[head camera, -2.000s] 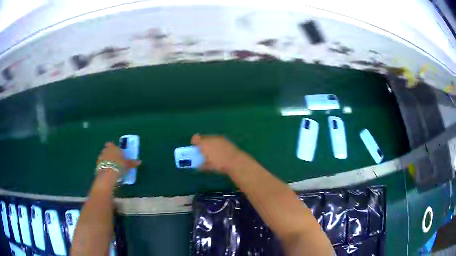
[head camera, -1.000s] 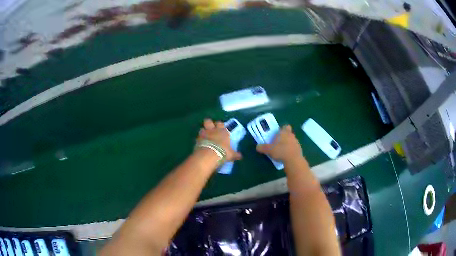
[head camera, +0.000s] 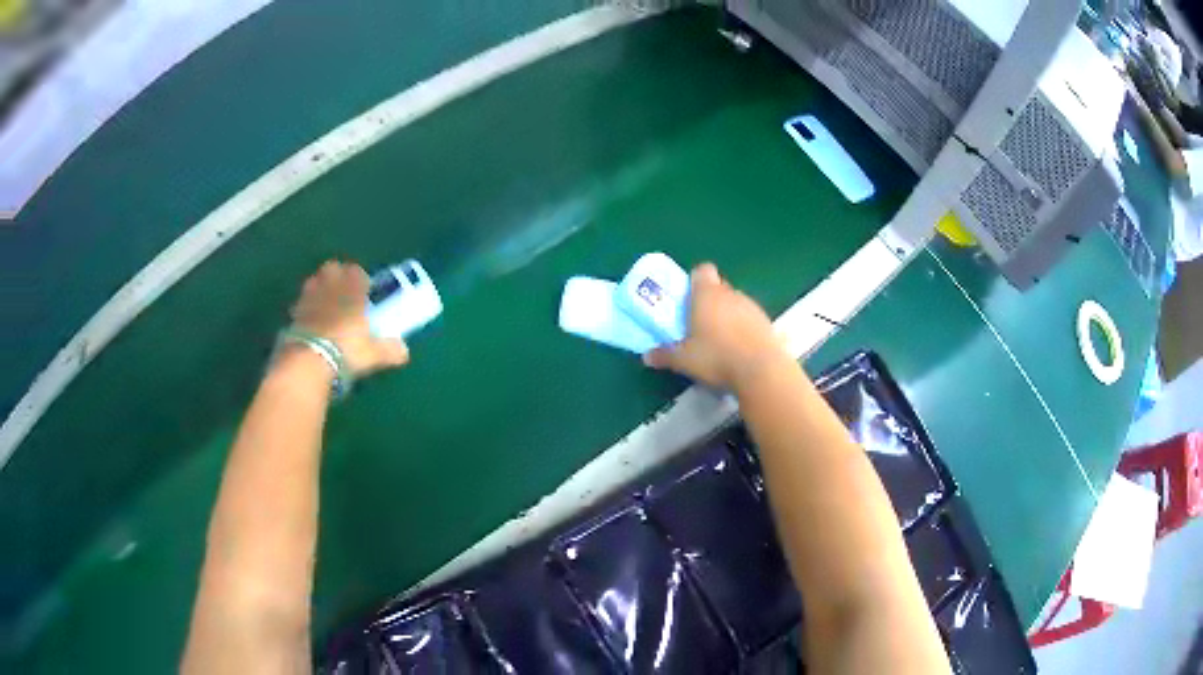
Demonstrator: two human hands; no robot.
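Note:
My left hand (head camera: 340, 323), with a bracelet at the wrist, holds at least one pale blue phone back cover (head camera: 406, 301) over the green conveyor belt (head camera: 488, 422). The dark camera cutouts show beyond my fingers. My right hand (head camera: 712, 330) grips a pale cover (head camera: 654, 293) at its near side. Another pale cover (head camera: 596, 311) lies partly under that one; whether my right hand also holds it, I cannot tell. A shiny black blister tray (head camera: 712, 528) lies below, partly hidden by my right forearm.
One loose cover (head camera: 830, 158) lies on the belt by the grey vented housing (head camera: 910, 79). The pale side rail (head camera: 844, 293) runs between belt and tray. A white tape roll (head camera: 1099, 342) lies on the right ledge. A red stool (head camera: 1168, 481) stands at lower right.
The view has swung right. My left hand has moved away from my right, with a cover in it. My right hand still has a cover. The loose cover sits nearer the housing.

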